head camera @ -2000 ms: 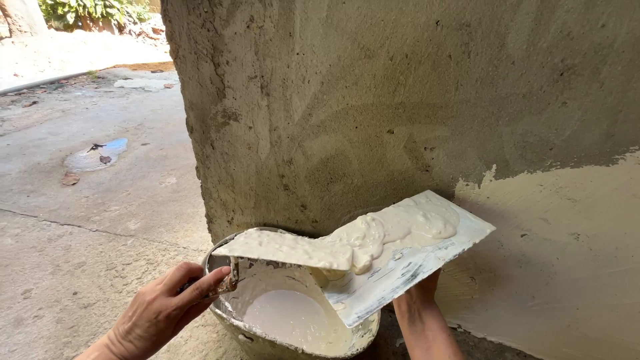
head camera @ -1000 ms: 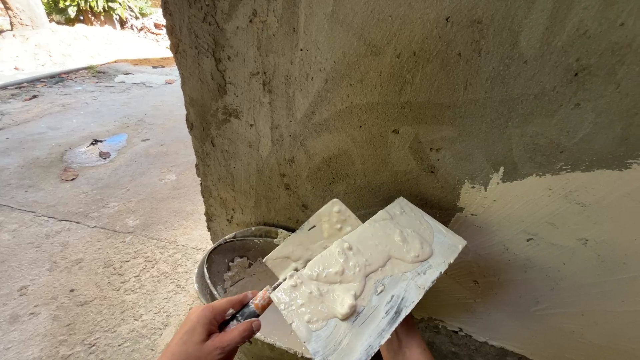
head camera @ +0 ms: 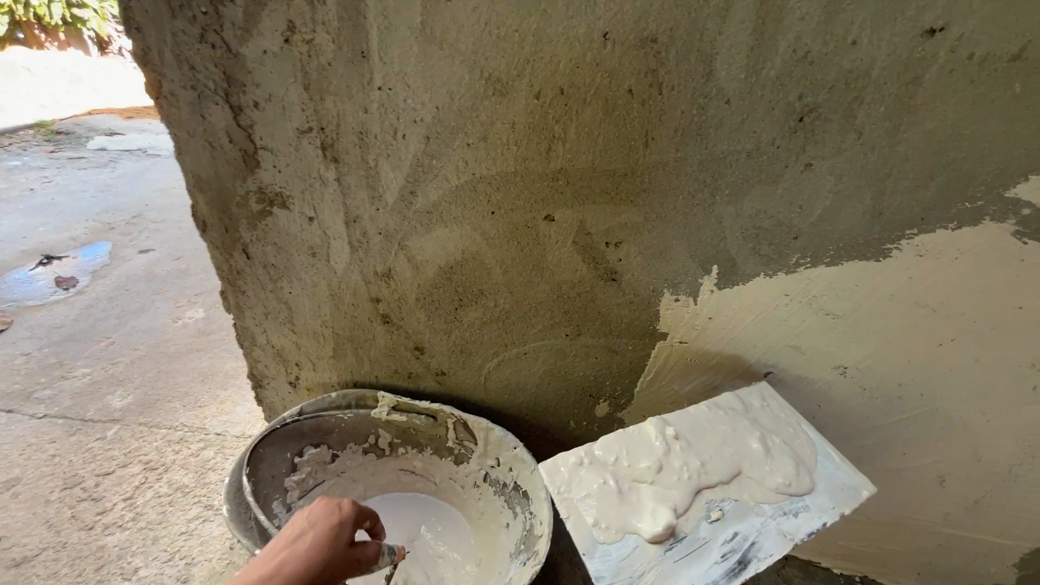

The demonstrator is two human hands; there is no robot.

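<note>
My left hand (head camera: 329, 543) grips the handle (head camera: 392, 556) of a putty knife over the bucket; its blade is mostly hidden at the bottom edge of the view. The round bucket (head camera: 532, 520) has a paste-smeared rim and inner wall, with wet white paste (head camera: 426, 528) at its bottom. To its right a flat rectangular plastering plate (head camera: 699, 561) is tilted, with a thick lumpy layer of white plaster paste (head camera: 691, 463) across its upper part. My right hand is out of view; the plate hides whatever is beneath it.
A rough concrete wall (head camera: 455, 219) rises behind the bucket, its lower right coated with pale plaster (head camera: 910, 349). The wall's broken left edge borders a concrete floor (head camera: 122, 463) with a small puddle (head camera: 61, 275) and dry leaves.
My left hand has moved the putty knife from beside the plate down into the bucket's opening. The plate has shifted right, away from the bucket, still carrying paste. My right hand has gone out of sight.
</note>
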